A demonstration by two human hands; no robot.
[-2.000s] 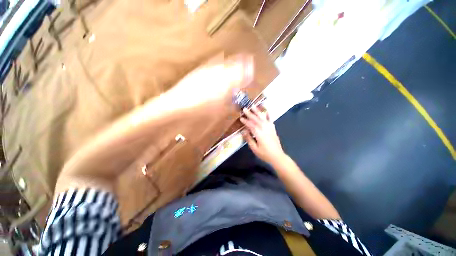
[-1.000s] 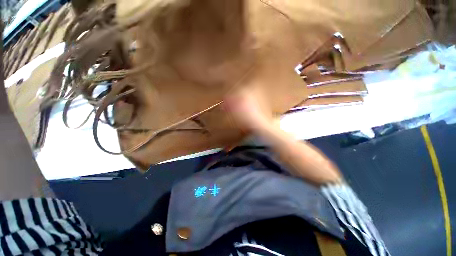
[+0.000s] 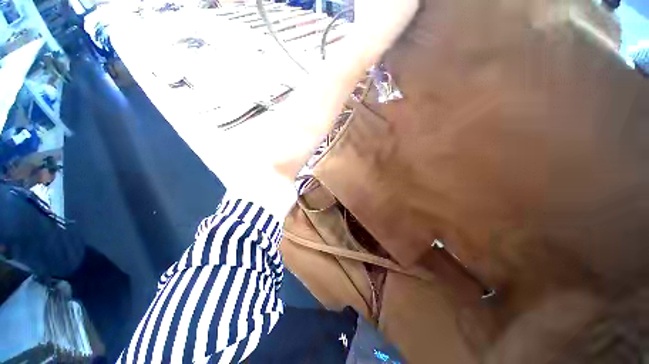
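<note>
A large brown bag body (image 3: 512, 156) fills the centre and right, raised close to the camera and blurred. Brown straps (image 3: 341, 250) loop at its lower left edge, over more brown material. Small shiny metal fittings (image 3: 488, 293) show low on the brown material. A crinkled clear and purple piece (image 3: 385, 85) lies at its upper left edge. My left forearm crosses the upper middle; my left hand is cut off by the top edge. A blurred skin-coloured shape (image 3: 594, 23) at the top right may be my right hand; its fingers cannot be made out.
A long white-covered table (image 3: 178, 71) runs along the upper left, with strap pieces (image 3: 257, 110) and rows of brown pieces on it. Dark floor lies left of it. Shelves with mixed items stand at the far left, and a dark-clothed shape and stacked sheets (image 3: 53, 330) at the lower left.
The view has swung left along the table. The brown bag body is now raised and fills the right side. My left forearm now reaches up to the top edge.
</note>
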